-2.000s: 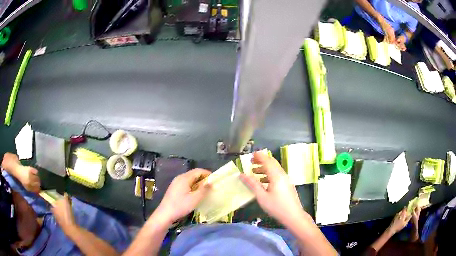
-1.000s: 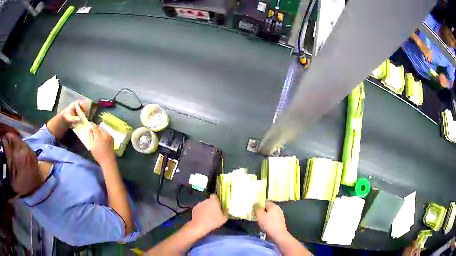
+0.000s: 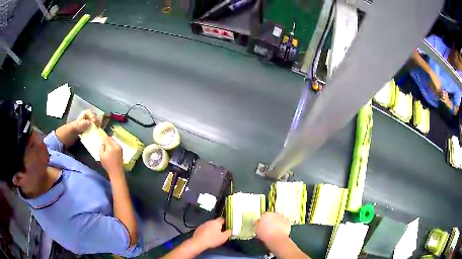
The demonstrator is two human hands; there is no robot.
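A stack of folded pale yellow-green pieces [image 3: 245, 215] lies on the belt's near edge, at lower centre. My left hand [image 3: 212, 232] holds its lower left side. My right hand [image 3: 273, 227] is closed at its lower right side and partly covers that corner. Both hands' fingertips are partly hidden. Two similar stacks stand to the right, a middle one [image 3: 288, 201] and a right one [image 3: 328, 204].
A black box [image 3: 206, 184] with cables is left of the stack, with two cream rolls [image 3: 166, 135] beyond. Right are a long yellow-green roll [image 3: 360, 157], green ring [image 3: 366, 213] and white sheets [image 3: 347, 242]. A grey post [image 3: 334, 101] rises ahead. A person [image 3: 81, 192] works at left.
The pale sheet held between my hands two seconds ago is no longer held separately. My hands have moved to the sides of the stack. The view has turned left, showing more of the neighbouring person.
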